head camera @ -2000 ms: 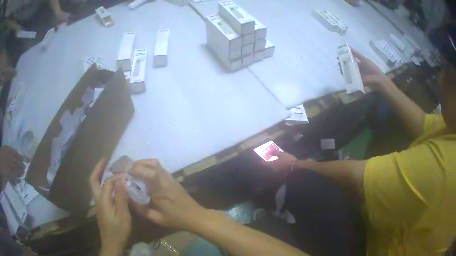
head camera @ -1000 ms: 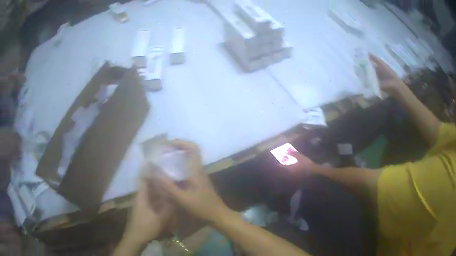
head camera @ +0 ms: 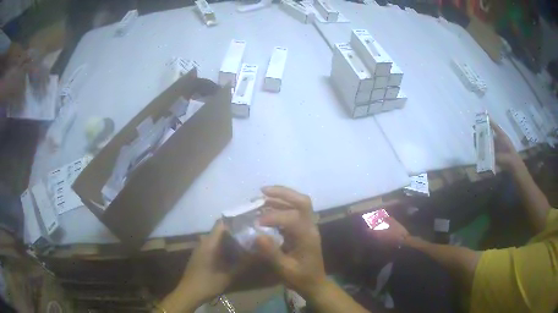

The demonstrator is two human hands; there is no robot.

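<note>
My left hand (head camera: 211,266) holds a small white retail box (head camera: 243,209) low in front of me, its open end and flap facing up. My right hand (head camera: 297,241) is curled around a white product in cloudy wrap (head camera: 248,235) at the open end of the box. The fingers hide much of both, and I cannot tell how far the product is inside. Both hands are close together, just in front of the table edge.
A brown open box (head camera: 177,165) full of white papers stands left on the white table (head camera: 293,147). Loose retail boxes (head camera: 245,92) lie behind it. A stepped stack of white boxes (head camera: 367,79) stands mid-table. At right, a person in yellow (head camera: 520,269) holds a box and a lit rectangle (head camera: 375,219).
The view has swung left, so the table things sit further right. My hands have turned, and a box flap now shows between them. The neighbour still holds the box and lit rectangle.
</note>
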